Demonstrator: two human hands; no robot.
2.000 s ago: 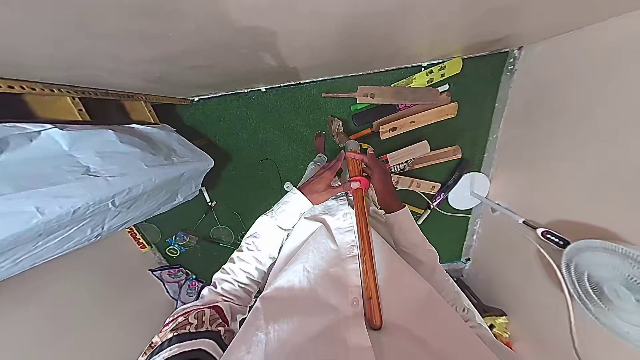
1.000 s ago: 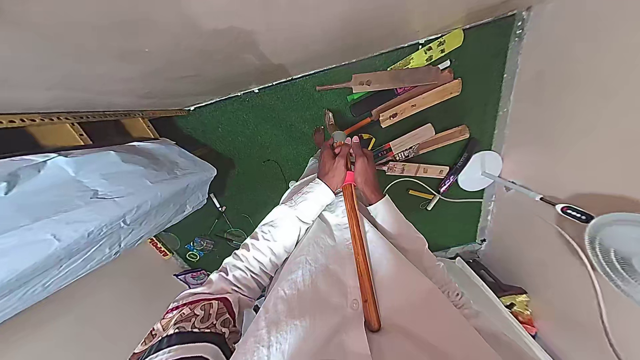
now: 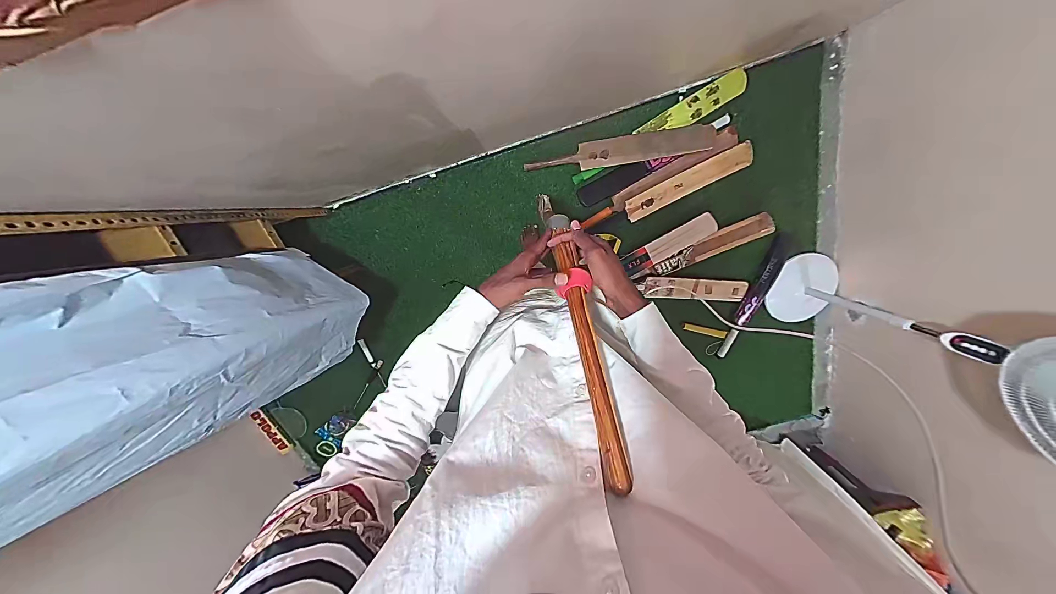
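Observation:
A brown wooden stick (image 3: 600, 388), like a handle with a rounded end, points down along the front of my white shirt. A pink-red band (image 3: 574, 283) wraps it, and a grey cap sits at its far end. My left hand (image 3: 525, 275) holds it from the left, its thumb at the band. From the right, my right hand (image 3: 605, 269) grips the stick close to the grey end. What the far end joins, if anything, cannot be told.
Several cricket bats (image 3: 691, 181) lie on green carpet (image 3: 429, 231) ahead and right. A white pedestal fan (image 3: 1031, 396) with a round base (image 3: 800, 287) and trailing cable stands right. A covered white bulk (image 3: 165, 346) is left, below a yellow metal rack (image 3: 148, 241).
My hands have shifted on the stick: one second ago both were bunched near its far end above the band; now my left thumb lies at the band. The view has moved somewhat.

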